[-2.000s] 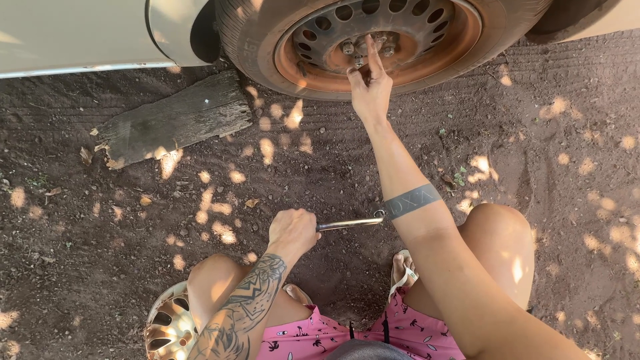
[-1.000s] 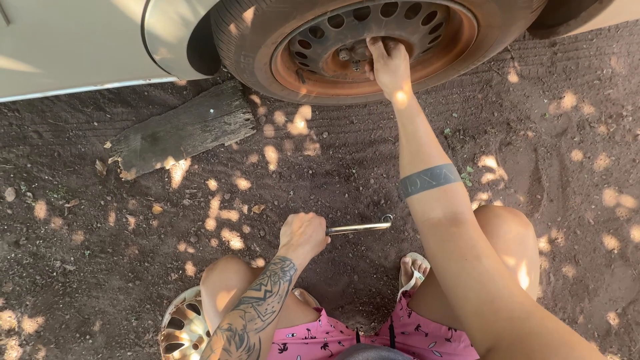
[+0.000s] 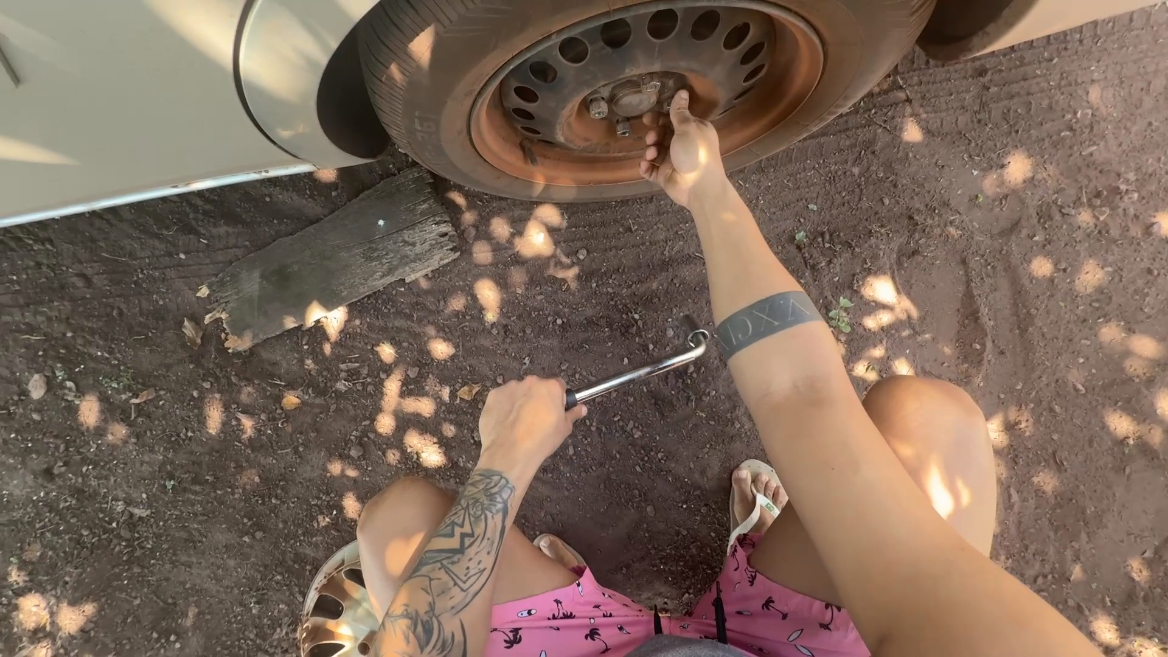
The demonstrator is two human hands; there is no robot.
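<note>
A car wheel [image 3: 566, 78] with a dusty steel rim stands at the top, its hub showing several wheel bolts [image 3: 599, 108]. My right hand [image 3: 683, 151] reaches to the right side of the hub, thumb raised against it and the other fingers curled; whether it grips a bolt there is hidden. Below, my left hand [image 3: 526, 418] is closed around the dark handle of a chrome wheel wrench [image 3: 639, 372], whose bent socket end points right, close to my right forearm.
A weathered wooden board [image 3: 342, 260] lies on the dirt left of the tyre. The pale car body [image 3: 146, 100] fills the upper left. A wheel cover [image 3: 339, 607] lies beside my left knee. Dry leaves and small stones dot the soil.
My right hand has moved from the upper middle of the hub to its right side, and its palm has turned. The wrench, still in my left hand, now tilts up more to the right.
</note>
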